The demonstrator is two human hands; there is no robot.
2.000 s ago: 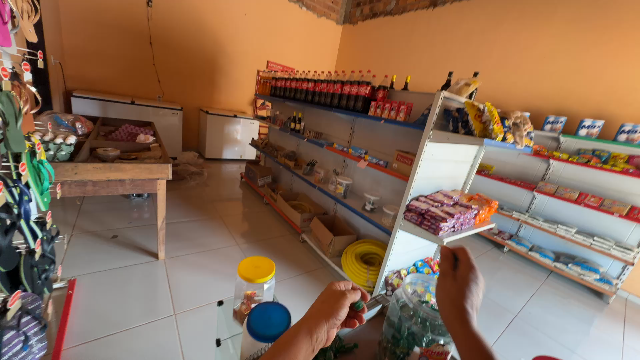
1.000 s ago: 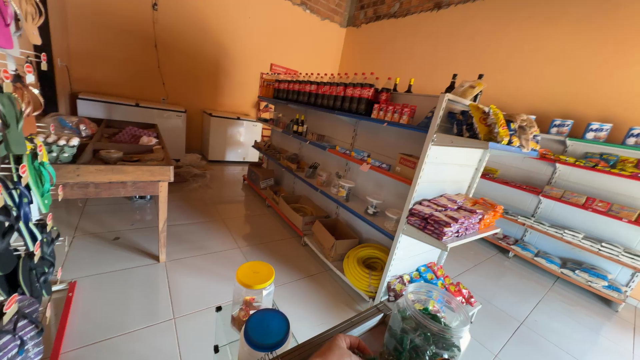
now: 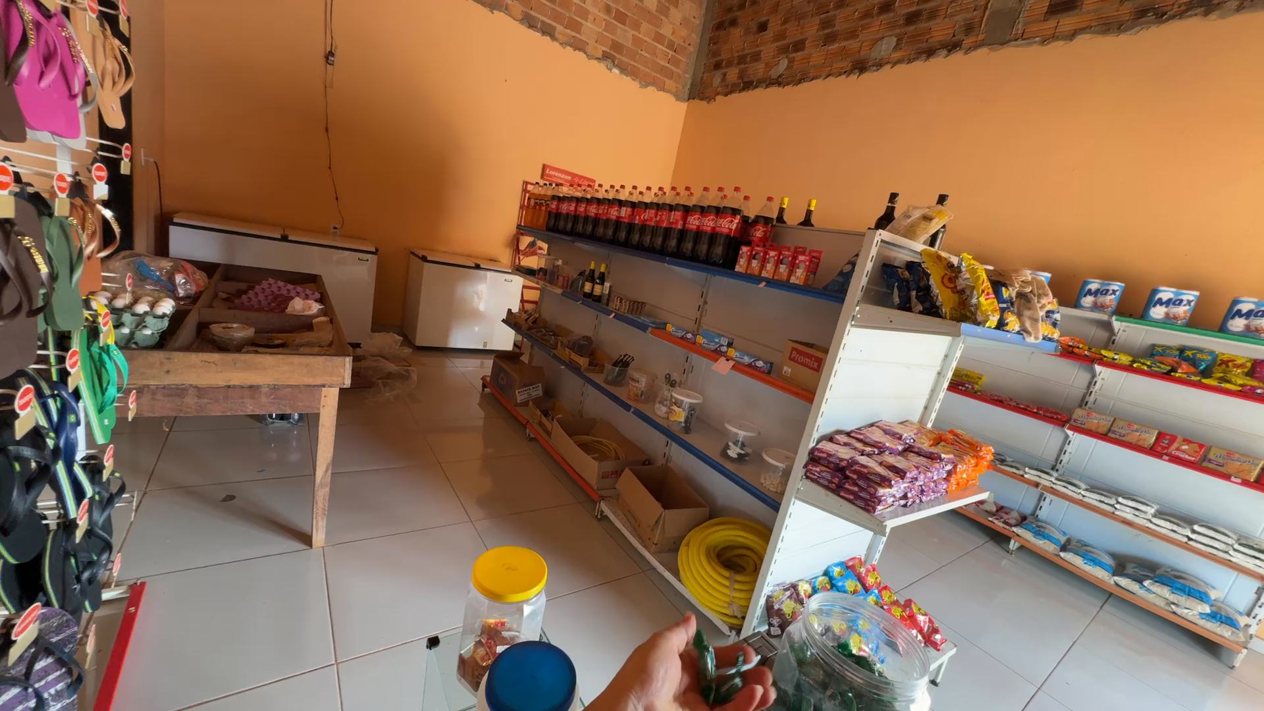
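Note:
My left hand is palm up at the bottom centre, its fingers curled around several small green-wrapped candies. Just right of it stands a clear plastic jar, its mouth uncovered, with more green-wrapped pieces inside. To the left of the hand are a jar with a blue lid and a clear jar with a yellow lid that holds brownish wrapped pieces. My right hand is out of the frame.
A shelf unit with cola bottles, purple packets and a coiled yellow hose stands beyond the jars. Flip-flops hang at left, near a wooden table. Chest freezers stand at the back wall.
Two seconds ago both hands were raised around the uncovered jar; the right one has left the view. The left hand, low at the edge one second ago, now shows its palm with green candies.

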